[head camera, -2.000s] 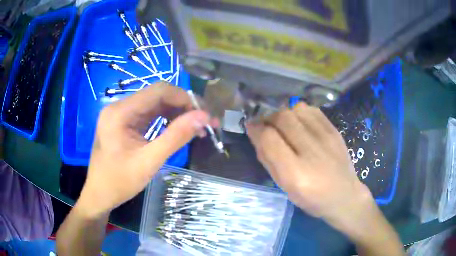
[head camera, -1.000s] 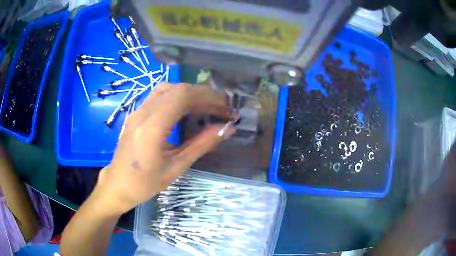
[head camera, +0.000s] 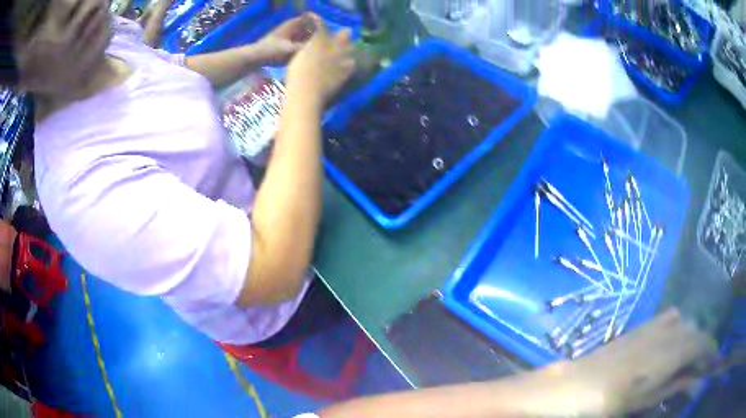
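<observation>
My left hand (head camera: 667, 355) is blurred at the lower right, in front of the near right corner of a shallow blue tray (head camera: 491, 245). Its fingers point to the right edge, and I cannot tell whether they hold anything. My right hand is out of the picture. Finished white rods (head camera: 626, 245) with dark and silver ends lie loosely crossed in the tray, mostly in its right half. The press block is not visible.
A person in a light purple shirt (head camera: 147, 196) sits at the left, hands raised near a blue tray of dark rings (head camera: 417, 131). A dark flat object (head camera: 446, 339) lies beside the rod tray. Clear containers (head camera: 491, 28) and another blue tray (head camera: 654, 69) stand at the back.
The view has swung left, bringing in the seated person and taking the press, clear rod box and ring tray out of view. My left hand now shows at the lower right.
</observation>
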